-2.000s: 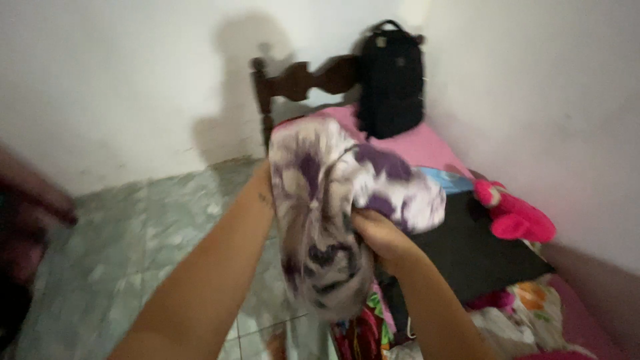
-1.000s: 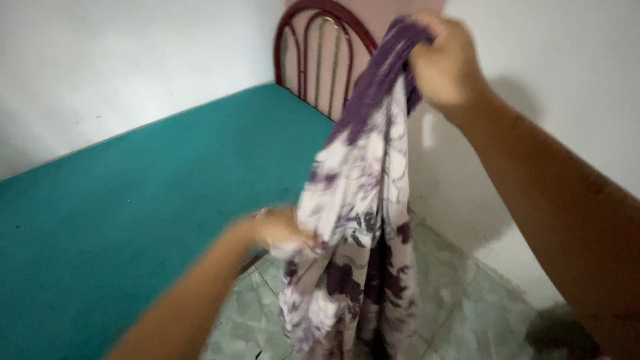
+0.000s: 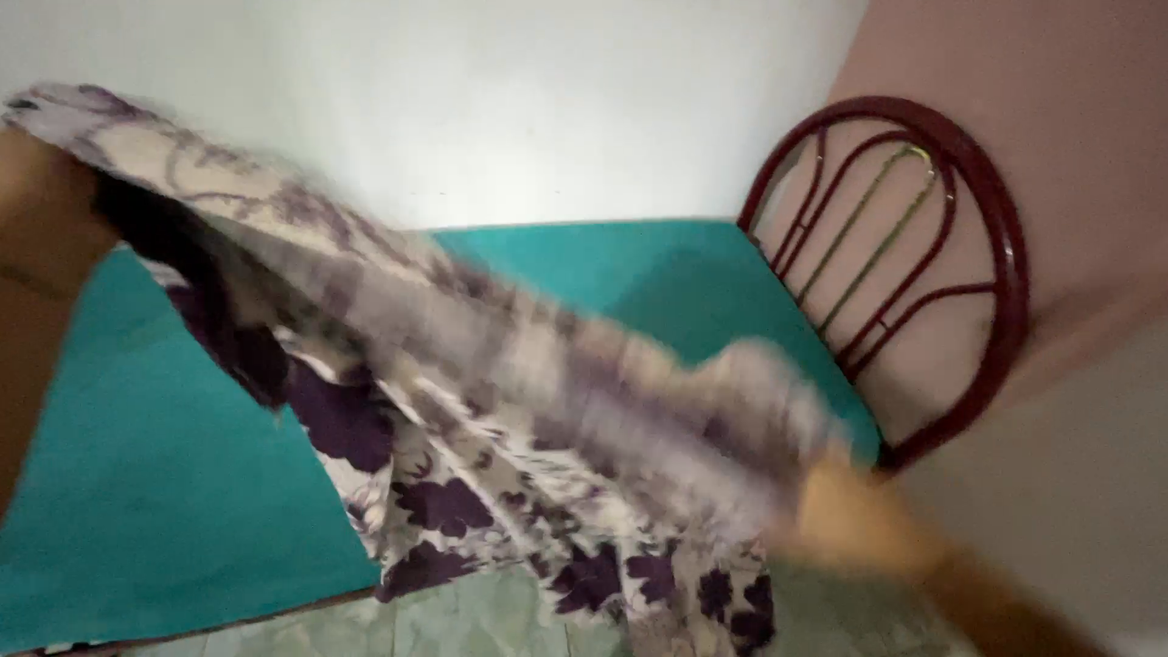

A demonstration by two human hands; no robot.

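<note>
A white and purple floral cloth [image 3: 438,356] stretches between my two hands, over the near part of a teal mattress [image 3: 182,493]. My left hand [image 3: 55,173] is at the upper left, gripping one end of the cloth, its fingers mostly covered by the fabric. At the lower right my right hand [image 3: 839,502] is blurred by motion and holds the other end. Loose folds hang from the stretched edge, past the mattress side and in front of the floor.
A dark red metal headboard [image 3: 1008,265] with curved bars rises at the right end of the mattress. Behind the bed is a white wall [image 3: 547,109], with a pink wall [image 3: 1077,137] to the right. Greenish floor tiles [image 3: 465,616] show along the bottom.
The cloth hung bunched, high in my right hand; now it is spread wide between both hands. My left hand has moved up and left, my right hand down. The view has turned from another bed.
</note>
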